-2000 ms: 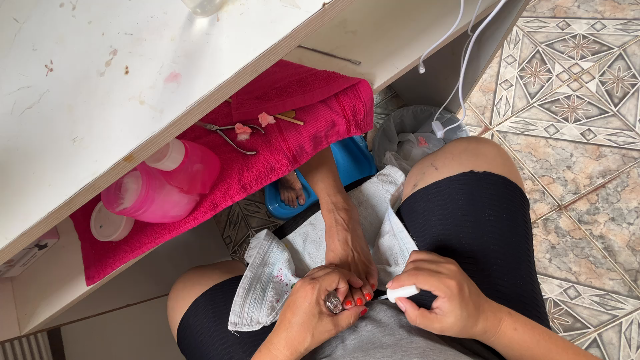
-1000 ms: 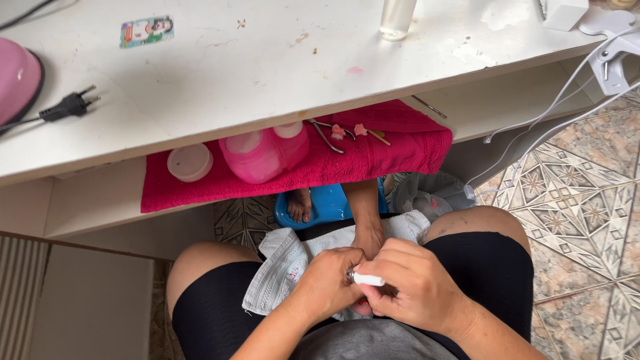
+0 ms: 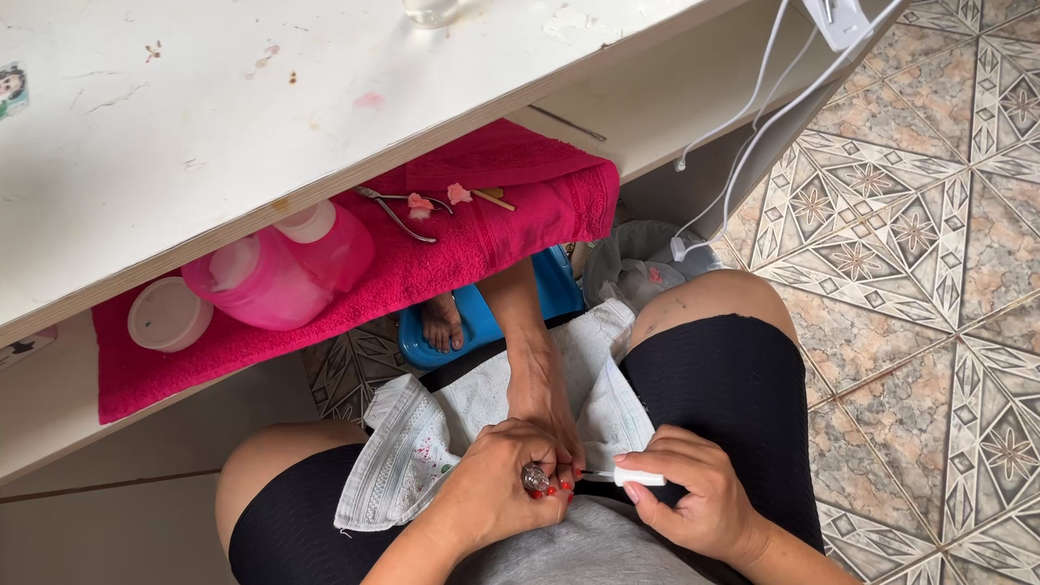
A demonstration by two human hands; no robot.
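My right hand (image 3: 691,487) pinches the white cap of a nail polish brush (image 3: 639,477); its thin tip is at the big toe of another person's foot (image 3: 543,390). Red polish shows on the toenails. My left hand (image 3: 508,483) is closed around a small glass bottle (image 3: 535,478), and its fingers rest against the toes. The foot lies over a whitish towel (image 3: 479,398) with coloured stains, spread across my lap. The person's other foot (image 3: 442,322) is in a blue plastic basin (image 3: 479,325) on the floor.
On a shelf ahead, a pink towel (image 3: 520,219) holds cuticle nippers (image 3: 398,213), pink cotton pieces (image 3: 459,193), pink plastic containers (image 3: 276,276) and a round white lid (image 3: 170,314). A white tabletop (image 3: 203,122) overhangs it. White cables (image 3: 751,138) hang above a lined bin (image 3: 642,260).
My right hand was over my left hand and the bottle one second ago; it has moved right, and the brush tip now shows at the big toe.
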